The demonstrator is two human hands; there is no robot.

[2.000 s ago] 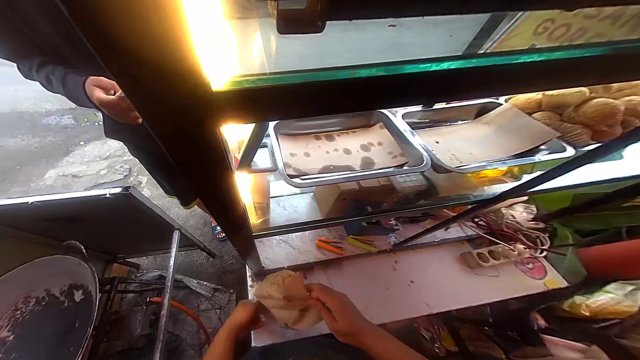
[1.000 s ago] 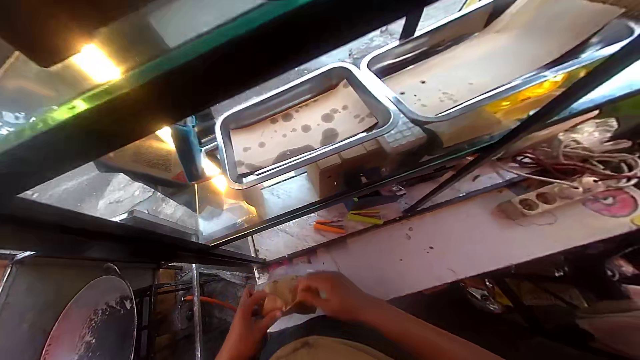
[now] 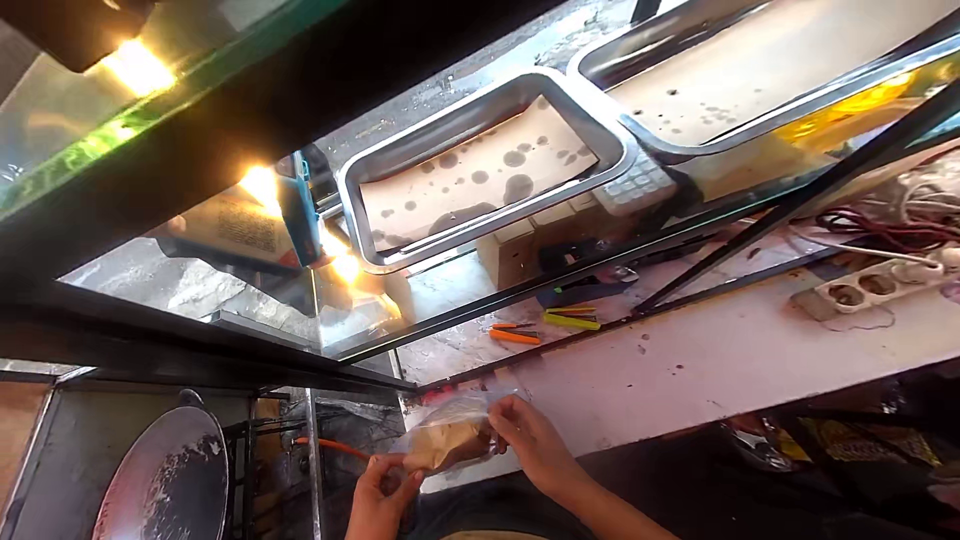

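A brown paper packet (image 3: 444, 442) sits inside a clear plastic bag (image 3: 466, 411) at the bottom centre, between my two hands. My left hand (image 3: 384, 491) pinches the packet and bag at the lower left corner. On the other side, my right hand (image 3: 529, 442) grips the bag's upper right edge between thumb and fingers. Beyond them, an orange stapler (image 3: 514, 335) and a yellow-green stapler (image 3: 571, 321) lie on the marbled shelf. What the packet holds is hidden.
Two metal trays lined with grease-spotted paper, one nearer (image 3: 480, 176) and one at upper right (image 3: 697, 97), rest in the glass case. A power strip (image 3: 862, 289) with cables lies on the pale counter (image 3: 675, 367). A large wok (image 3: 169, 480) stands at lower left, beside a metal post (image 3: 313, 465).
The brown paper packet is now inside a clear plastic bag, which the earlier frames do not plainly show. My right hand has moved to the bag's edge. The view has swung and tilted.
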